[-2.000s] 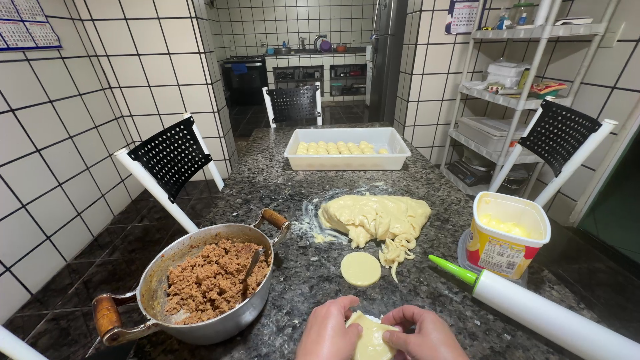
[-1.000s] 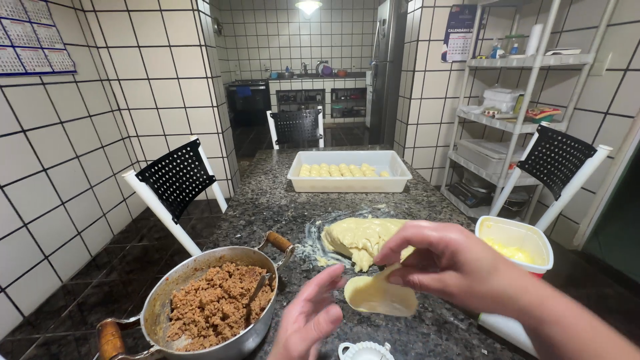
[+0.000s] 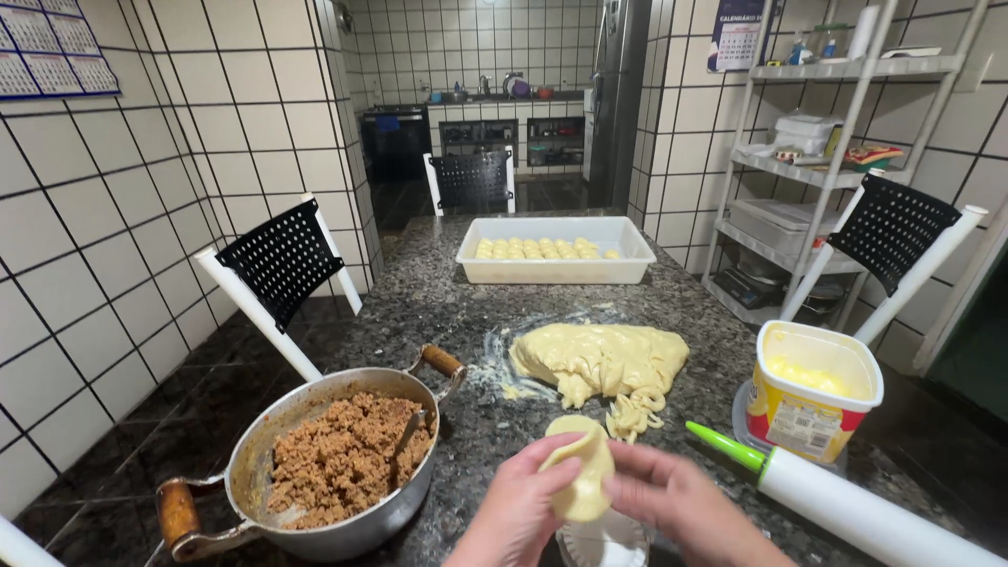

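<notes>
A thin dough disc (image 3: 581,472) is held upright between my left hand (image 3: 524,500) and my right hand (image 3: 669,492), above a white plastic dumpling mould (image 3: 605,543) that my hands partly hide. Just beyond lies a large lump of pale dough (image 3: 602,358) with loose dough strips (image 3: 634,413) at its near edge. On the left, a metal pot (image 3: 260,441) with wooden handles holds cooked ground filling (image 3: 346,457) and a spoon (image 3: 409,437). A rolling pin (image 3: 858,512) with a green handle lies to the right.
A white plastic tray (image 3: 555,272) with several shaped dough pieces stands farther back on the granite table (image 3: 409,315). At right is an open tub (image 3: 815,394) of yellow spread. Chairs (image 3: 283,260) surround the table, and a shelf unit (image 3: 819,173) stands behind on the right.
The dough disc, which lay on the table two seconds ago, is now lifted between both hands. The left hand has moved onto it. The dough piece held two seconds ago is no longer in my hands.
</notes>
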